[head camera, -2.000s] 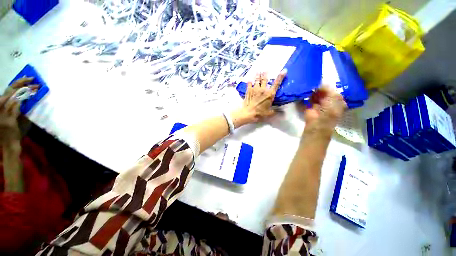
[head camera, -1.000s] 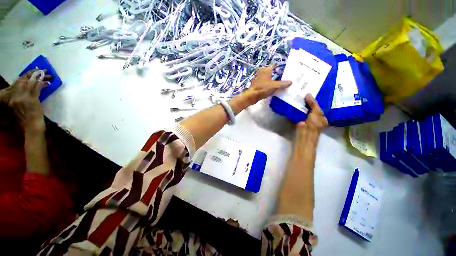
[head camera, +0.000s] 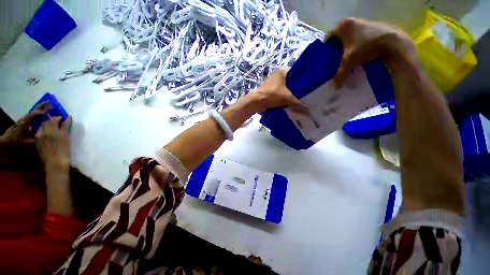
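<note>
A stack of flat blue-and-white box blanks (head camera: 336, 105) is tilted at the far right of the table. My left hand (head camera: 279, 91) holds its left side, the thumb on the white printed face. My right hand (head camera: 362, 43) reaches over its top right edge and grips it there. One flat box blank (head camera: 239, 188) lies white face up on the table in front of me, untouched.
A tangled pile of white cables (head camera: 215, 48) lies beyond my hands. More blanks (head camera: 376, 115) lie behind my right wrist. A yellow bag (head camera: 443, 51), finished boxes (head camera: 475, 145) and a partly hidden box (head camera: 389, 204) are right. A co-worker's hands (head camera: 53, 134) hold a blue tray (head camera: 51, 107).
My right hand has moved from the stack's near edge up to its far right edge. The stack is now tilted and turned between both hands. The view has shifted a little.
</note>
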